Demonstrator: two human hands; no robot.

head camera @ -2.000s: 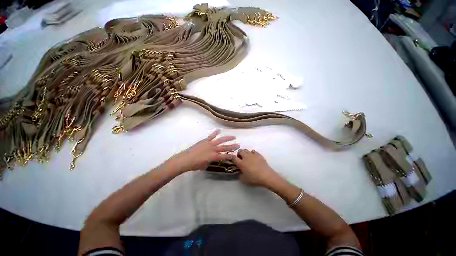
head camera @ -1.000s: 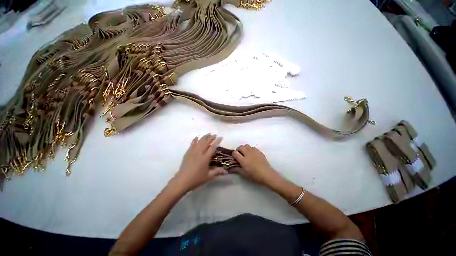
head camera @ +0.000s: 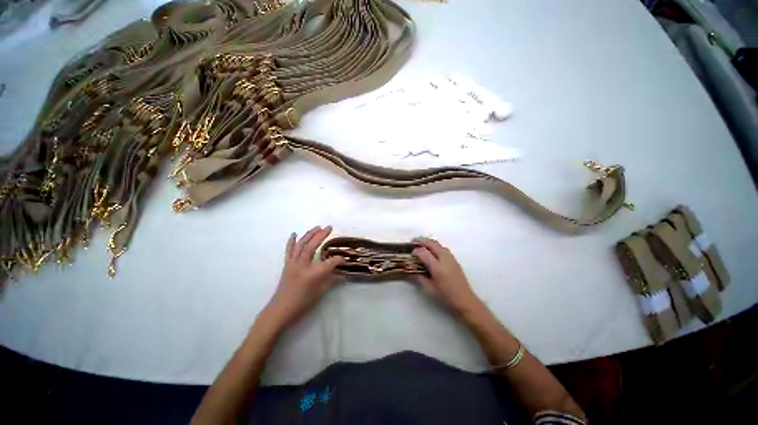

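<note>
A folded strap bundle (head camera: 376,257) lies edge up on the white table just in front of me, its tan and dark layers stacked, with small gold metal parts showing in its middle. No white band is around it. My left hand (head camera: 306,267) holds the bundle's left end. My right hand (head camera: 443,272), with a bracelet at the wrist, holds its right end, thumb and fingers around the corner.
A large loose strap pile (head camera: 332,50) with many gold hooks lies upper left. A few long straps (head camera: 399,177) curve from it to the right. White paper bands (head camera: 432,124) lie beyond the hands. Finished banded straps (head camera: 669,278) lie at the right table edge.
My hands have moved apart to the two ends of the bundle, uncovering its length. Earlier they were close together and covered most of it. The view has shifted slightly.
</note>
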